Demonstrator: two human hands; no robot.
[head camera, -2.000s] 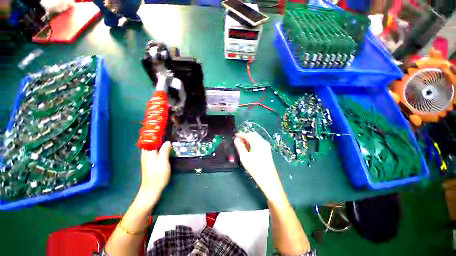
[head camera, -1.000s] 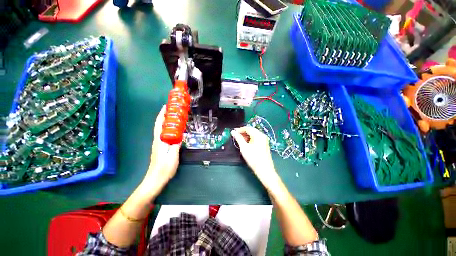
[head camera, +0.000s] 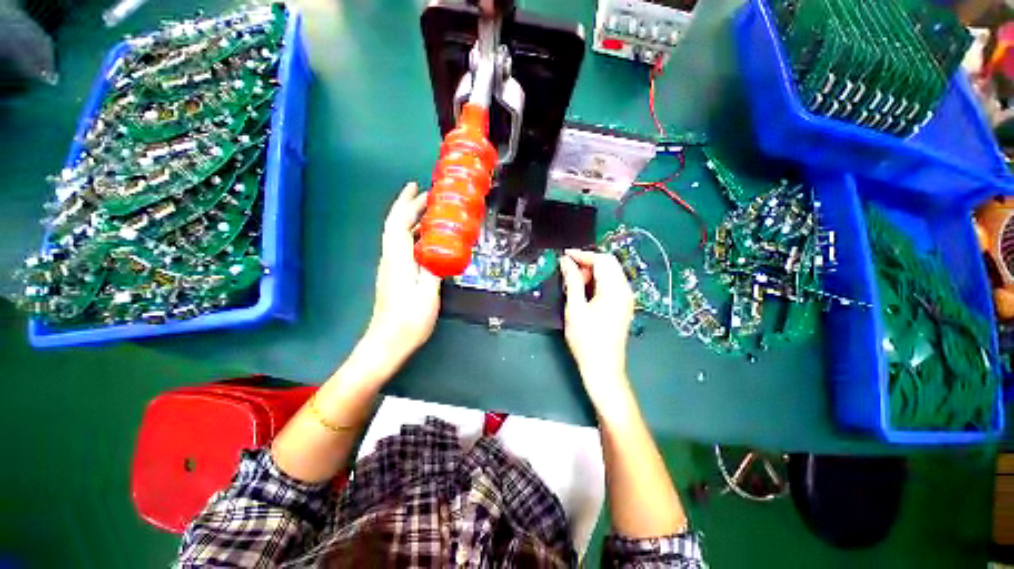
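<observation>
The test fixture (head camera: 509, 117) has a black upright and base. Its orange-red ribbed toggle clamp handle (head camera: 457, 200) points toward me. A green circuit board (head camera: 514, 272) lies on the base under the clear pressure plate, its left end partly hidden by the handle. My left hand (head camera: 403, 291) is at the left side of the fixture, beside the handle; its thumb side is partly hidden, so its hold is unclear. My right hand (head camera: 598, 311) is at the base's right edge, fingertips bent together near the board's right end; whether they hold anything is unclear.
A blue left tray (head camera: 287, 211) holds heaped boards. Right of the fixture are a pale module (head camera: 600, 165), red wires and a loose board pile (head camera: 767, 256). Blue bins (head camera: 851, 311) stand at the right, a white power supply (head camera: 643, 28) behind, a red stool (head camera: 200, 450) below.
The camera view has shifted, so the bench sits higher and farther right. My left hand's fingers have opened away from the handle's side. My right hand stays by the board's right end.
</observation>
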